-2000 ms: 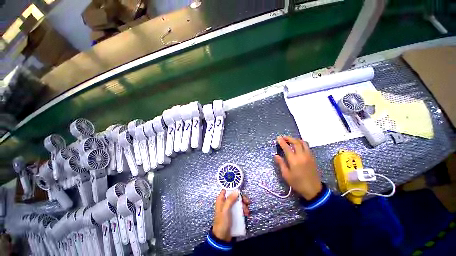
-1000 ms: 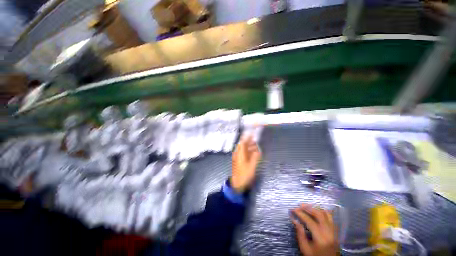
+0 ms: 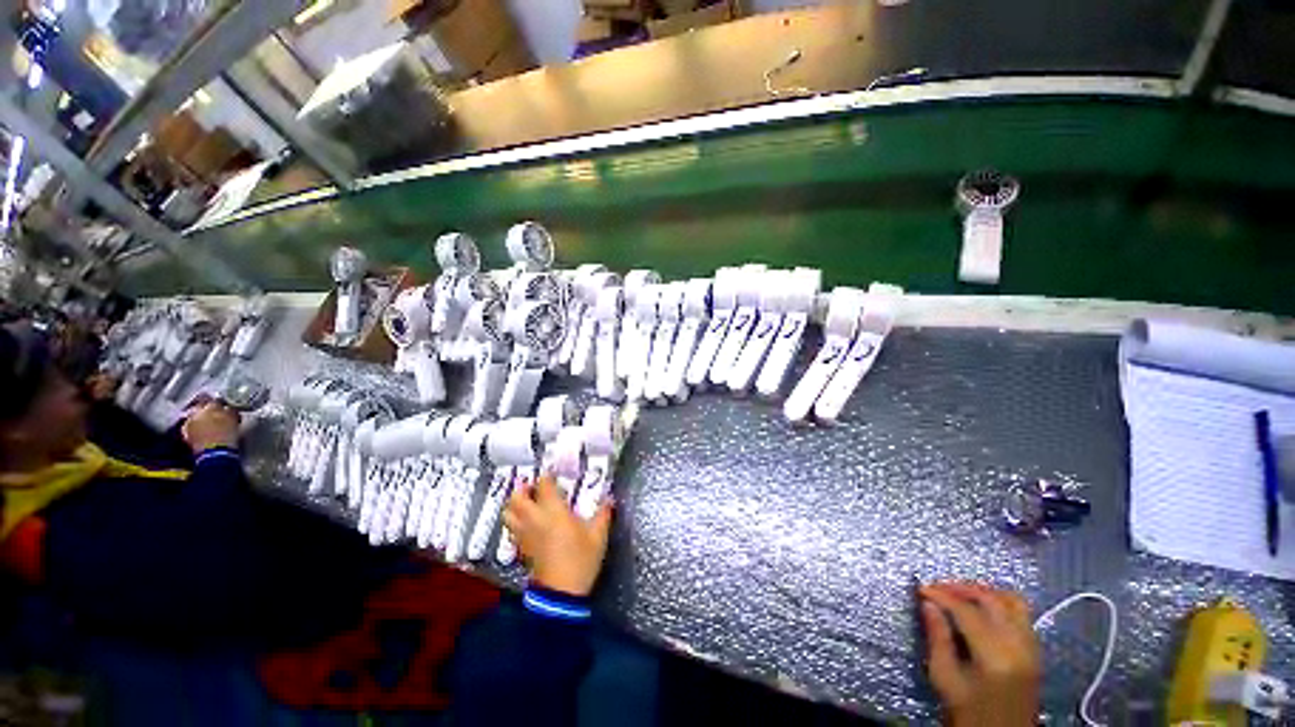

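White handheld fans lean in a back row (image 3: 739,334) and a front row (image 3: 426,469), handles toward me. My left hand (image 3: 561,533) is at the right end of the front row, fingers against the fan handles there; whether it grips one is hidden. My right hand (image 3: 983,646) rests low on the silvery mat, fingers curled, cut off by the bottom edge. A thin white cable (image 3: 1112,625) loops beside it; whether its plug is in the fingers cannot be told.
A fan (image 3: 983,227) lies on the green conveyor belt (image 3: 710,199). A dark shiny clump (image 3: 1044,506) sits mid-bench. A paper pad (image 3: 1193,469) with a blue pen (image 3: 1268,476) and a yellow socket block (image 3: 1214,660) are at right. Another person (image 3: 114,526) works at left.
The view has swung left. My left hand held a blue-centred fan, passed by the back row's right end, and is now at the front row. My right hand has lowered to the mat.
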